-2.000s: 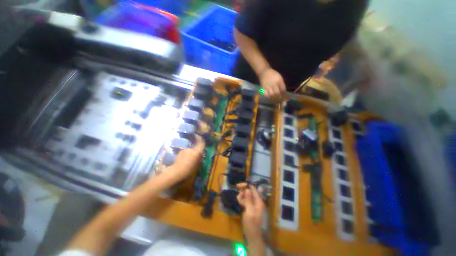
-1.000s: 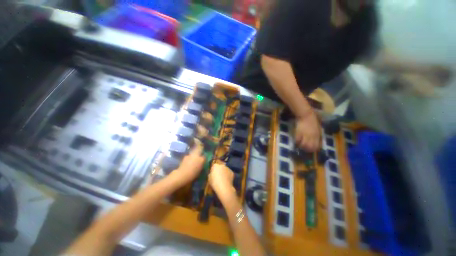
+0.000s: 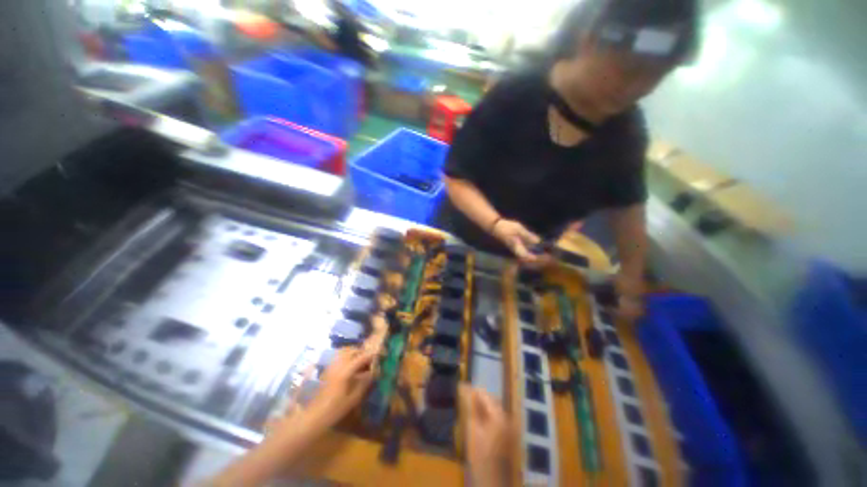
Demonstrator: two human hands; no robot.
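The near orange fixture tray [image 3: 366, 460] holds two rows of black power adapters [image 3: 445, 354] with a green connector board [image 3: 392, 366] down its middle. My left hand [image 3: 354, 369] is over the left row beside the board, its fingertips among the adapters and cords; its grip is blurred. My right hand [image 3: 485, 424] is at the tray's right edge near the lower adapters; I cannot tell whether it holds anything. Several thin black cords lie between the rows.
A second orange fixture [image 3: 561, 418] with white nest strips [image 3: 534, 409] lies at right, beside a blue parts bin [image 3: 699, 399]. A coworker in black [image 3: 532, 157] stands opposite, a dark object in one hand. The silver machine bed [image 3: 214, 304] is at left; a blue tub [image 3: 404, 171] stands behind.
The view has tilted up. My right hand has moved from the board to the tray's right edge. My left hand stays by the left row. The coworker's hand has left the second fixture's middle.
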